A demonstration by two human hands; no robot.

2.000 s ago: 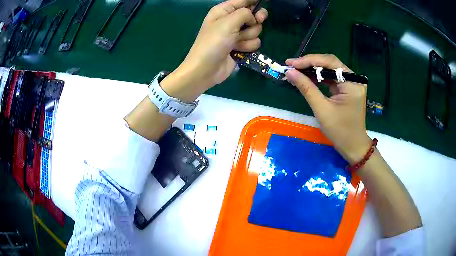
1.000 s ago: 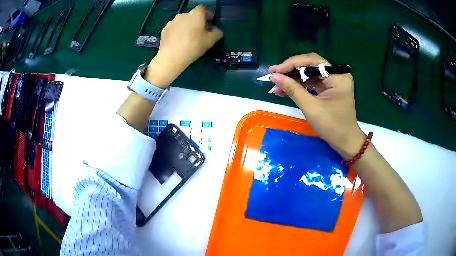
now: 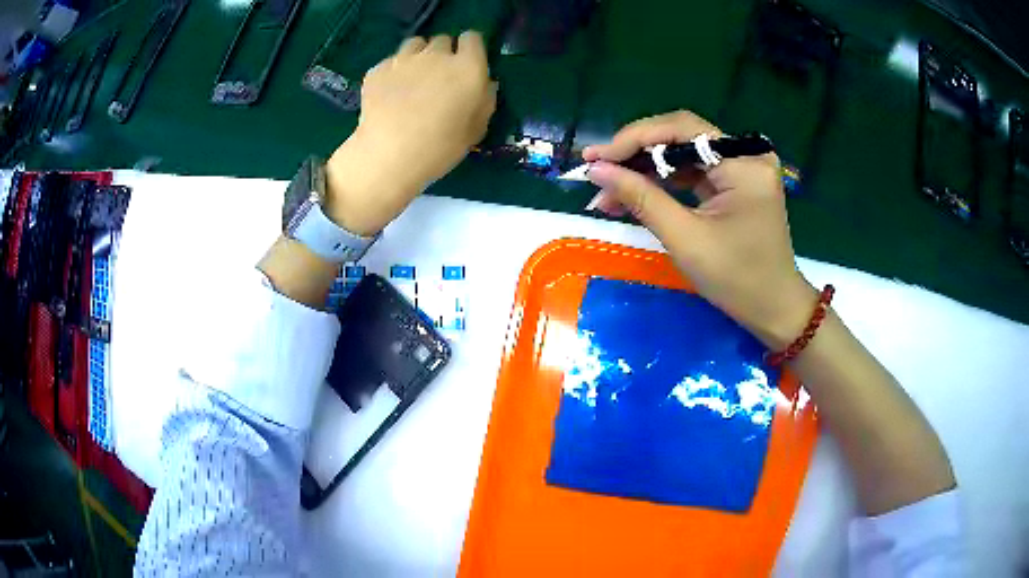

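Note:
My right hand (image 3: pixel 705 209) holds a black pen-shaped tool (image 3: pixel 733 148) with two white bands. Its pale pointed tip points left, close to the small gold and blue board end (image 3: pixel 535 152) of a dark phone frame on the green mat. A second pale tip shows below it, under my fingers. My left hand (image 3: pixel 427 124) is back-up over the mat, left of that board end, with its fingers curled. Its palm and fingertips are hidden, so I cannot tell whether it touches the frame.
The orange tray (image 3: pixel 503 452) holds a shiny blue sheet (image 3: pixel 663 395). Left of it lie a loose black phone frame (image 3: pixel 427 359) and small blue stickers (image 3: pixel 454 273). Red holders (image 3: pixel 43 361) with black parts stand far left. More phone frames (image 3: pixel 948 130) lie on the green mat (image 3: pixel 643 68).
Two seconds ago my left hand held the board up to the tool. Now the board is down at the mat. Since one second ago, the tool tip has moved slightly left, nearer the board end.

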